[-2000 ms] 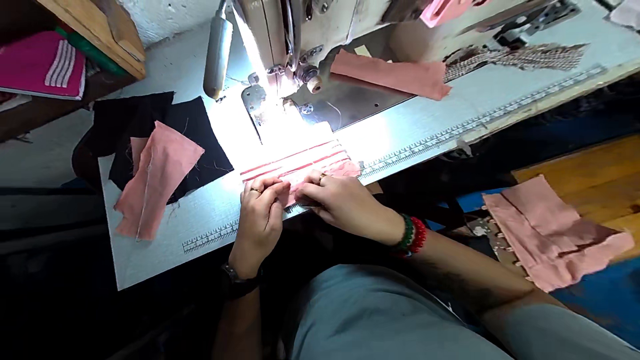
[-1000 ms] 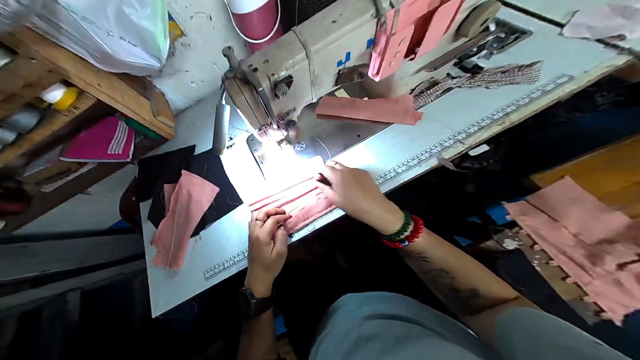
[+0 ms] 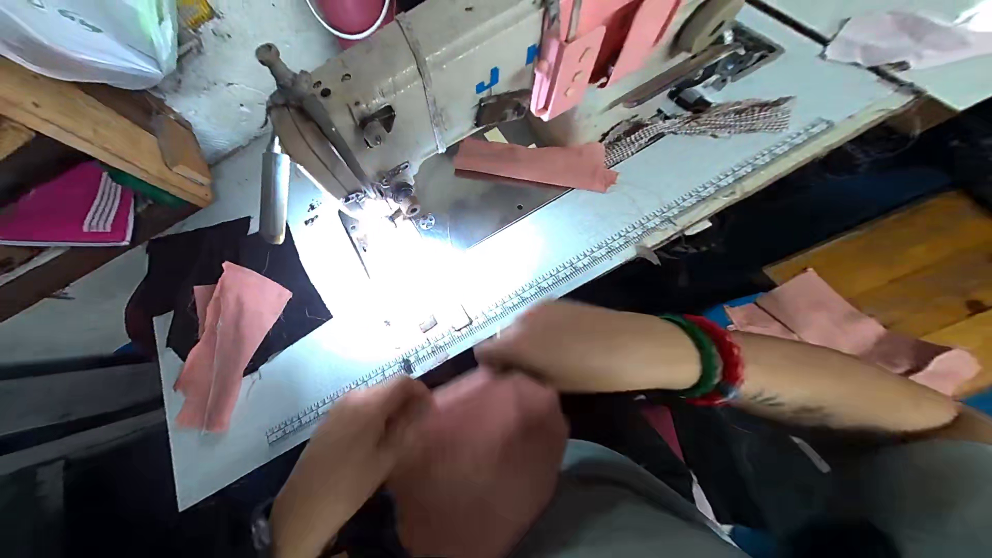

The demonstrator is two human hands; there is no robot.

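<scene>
A blurred pink fabric piece [image 3: 480,457] hangs over my lap, just off the front edge of the table. My left hand [image 3: 356,426] grips its upper left side, and my right hand [image 3: 535,349] holds its upper right corner; motion blurs both sets of fingers. Beyond them stands the sewing machine [image 3: 457,62], its needle area brightly lit. On the table's left, folded pink fabric [image 3: 232,341] lies over black cloth [image 3: 279,271]. A pink strip [image 3: 535,163] rests by the machine bed.
A measuring tape [image 3: 573,267] runs along the front edge of the table [image 3: 194,465]. Checked cloth [image 3: 705,124] lies behind at the right. More pink fabric [image 3: 845,325] is on a wooden surface at the right. A wooden shelf [image 3: 101,139] with a magenta cloth item [image 3: 70,205] stands at the left.
Both hands have drawn the pink fabric from the lit needle area toward my body, off the table edge. Earlier it lay flat under my hands beside the needle. The view has shifted somewhat.
</scene>
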